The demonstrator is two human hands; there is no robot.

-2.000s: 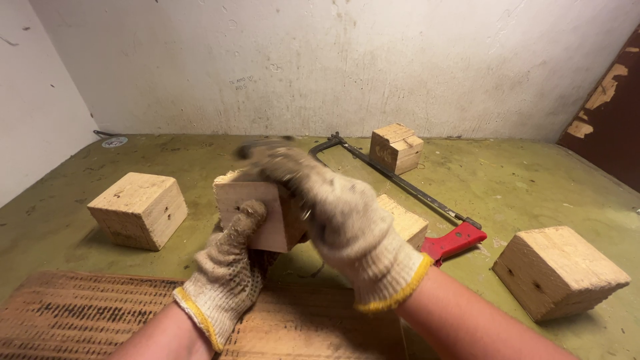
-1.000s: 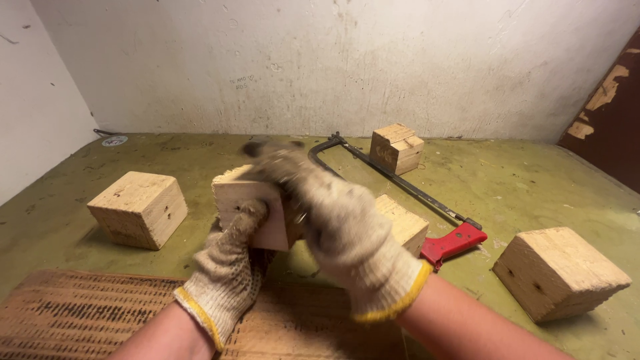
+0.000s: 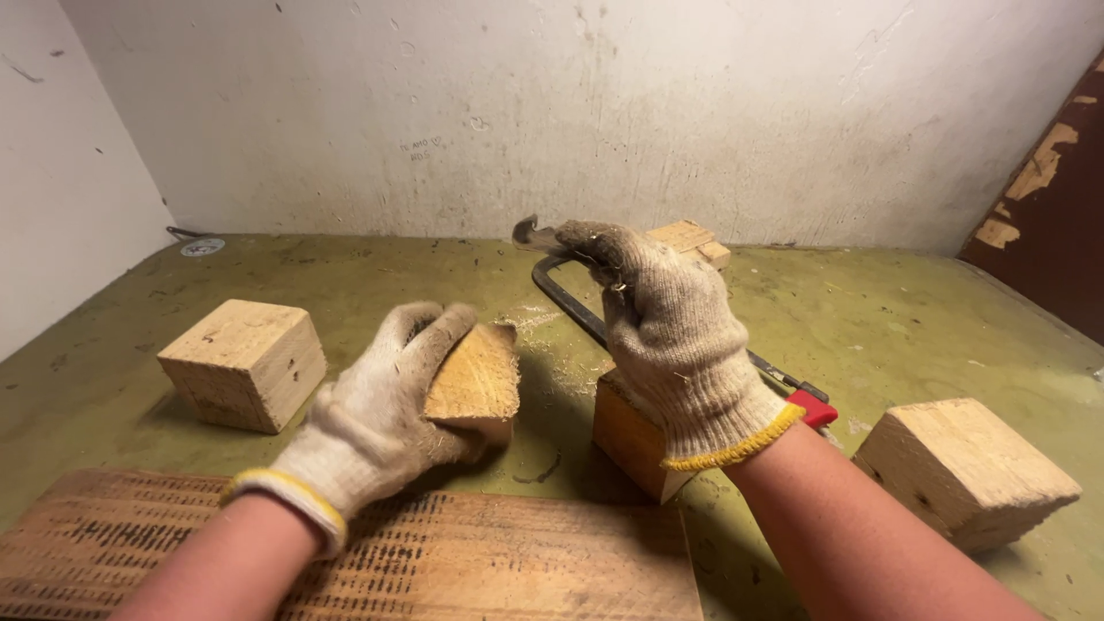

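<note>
My left hand (image 3: 388,397), in a knit work glove with a yellow cuff, grips a wooden block (image 3: 474,375) just behind the wooden board (image 3: 517,552). To its right, my gloved right hand (image 3: 664,319) is raised, closed around a dark metal tool (image 3: 536,235) whose curved tip sticks out to the left; the rest of it is hidden in the glove. Below that hand stands another wooden block (image 3: 625,431), partly covered by the glove. Behind the right hand lies a hacksaw (image 3: 569,302) with a red handle (image 3: 811,407). Sawdust (image 3: 552,345) is scattered between the hands.
One wooden block (image 3: 246,362) sits at the left and another (image 3: 966,474) at the right. A further block (image 3: 690,241) stands behind my right hand. The green tabletop (image 3: 414,276) meets a stained white wall at the back. A dark panel stands at the right.
My right hand has moved away from the held block, to the right, with the tool still in it. The block in my left hand has been lowered and turned.
</note>
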